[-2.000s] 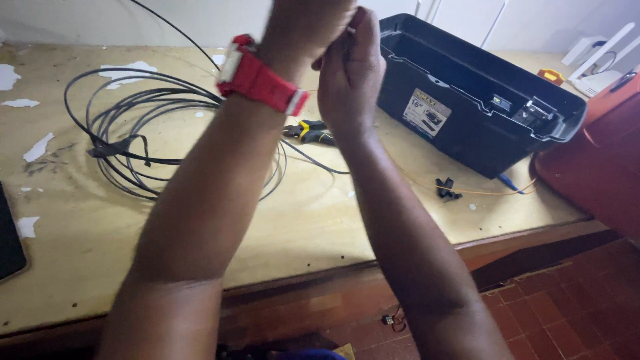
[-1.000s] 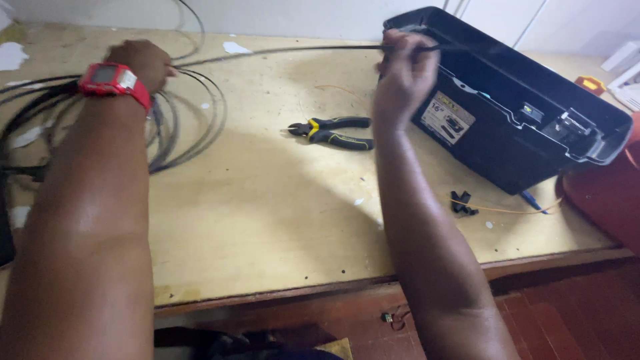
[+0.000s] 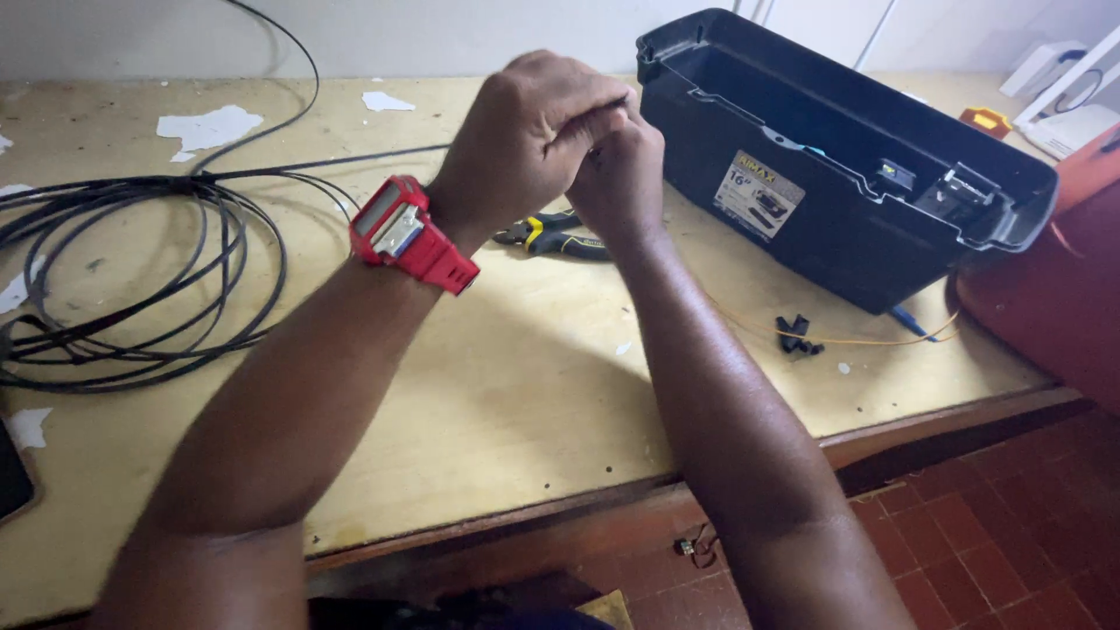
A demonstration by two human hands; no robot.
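Observation:
My left hand [image 3: 534, 131], with a red watch [image 3: 411, 234] on the wrist, is closed around a black cable [image 3: 376, 157] at the upper middle. Against it, my right hand [image 3: 619, 175] is closed too; the hands touch, and they hide the cable's end and whatever lies between the fingers. From my left hand the cable runs left to a loose coil [image 3: 140, 337] on the wooden table. Yellow and black cutting pliers [image 3: 556, 238] lie on the table just behind and below my hands, partly covered by them.
A dark plastic toolbox [image 3: 822, 210] stands open at the right, beside a red object [image 3: 1041, 289]. Small black pieces [image 3: 798, 335], a thin orange fibre [image 3: 862, 340] and a blue item [image 3: 914, 324] lie before it. A dark flat object [image 3: 13, 464] lies at the left edge.
One second ago my left hand was at the coil on the left, with the cable stretched across to my right hand. Now my left hand has moved right and meets my right hand.

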